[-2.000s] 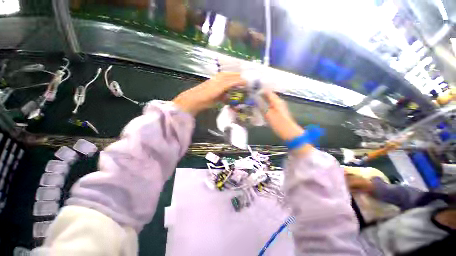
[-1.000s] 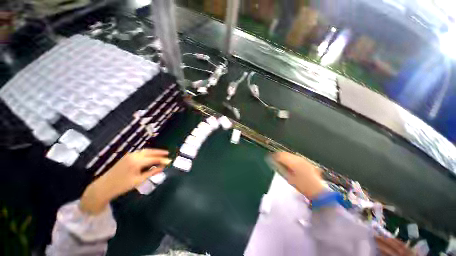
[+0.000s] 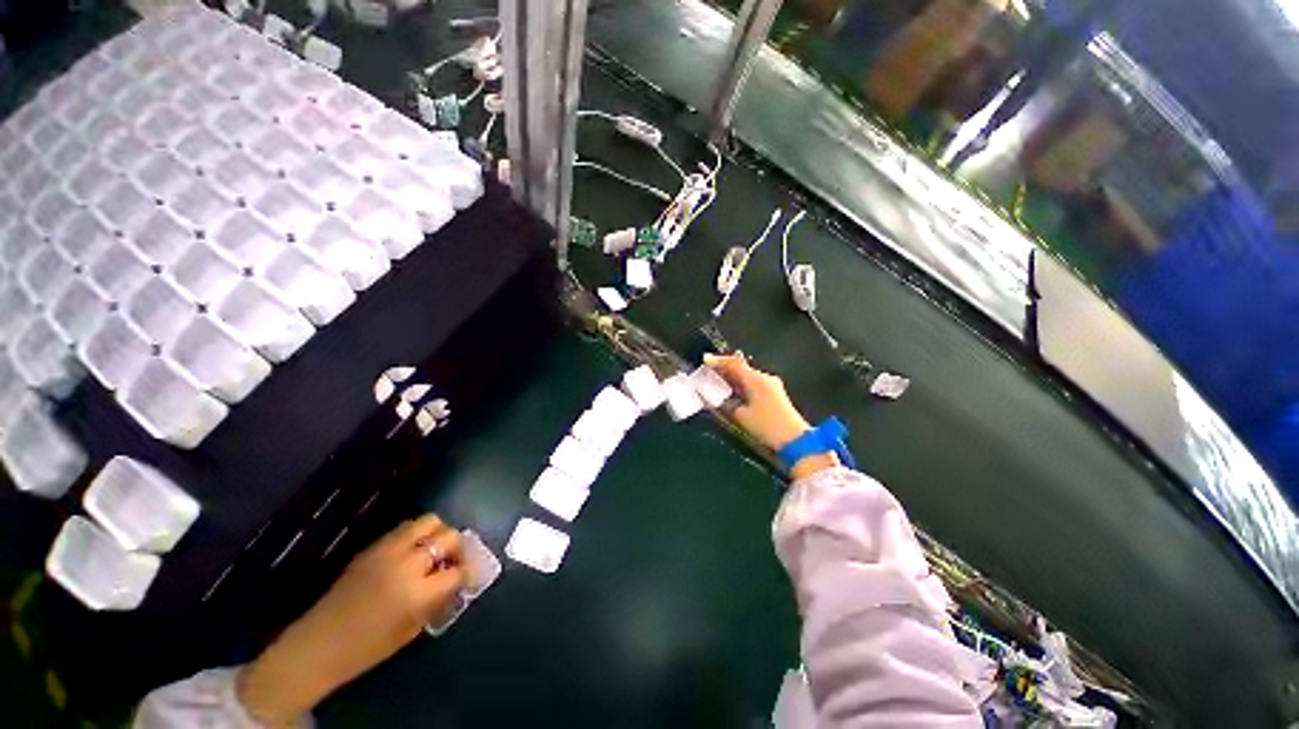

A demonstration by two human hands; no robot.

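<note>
A curved row of white housing shells (image 3: 576,460) lies on the dark green bench. My right hand (image 3: 755,403), with a blue wrist band, grips a white shell (image 3: 711,385) at the row's far end, by the belt edge. My left hand (image 3: 413,577) has its fingers on a white shell (image 3: 479,564) at the near end, just left of the row's nearest shell (image 3: 537,544). Another shell edge shows partly under the left fingers.
Stacked blister trays (image 3: 502,285) hold a grid of white shells on the left. Metal posts (image 3: 540,128) stand at the belt edge. Corded pieces (image 3: 802,286) lie on the conveyor belt (image 3: 912,306). A pile of wired boards (image 3: 1019,677) is at the lower right.
The view has swung further left. My right hand has moved to the far end of the shell row and grips a shell. My left hand has come onto the shells at the near end.
</note>
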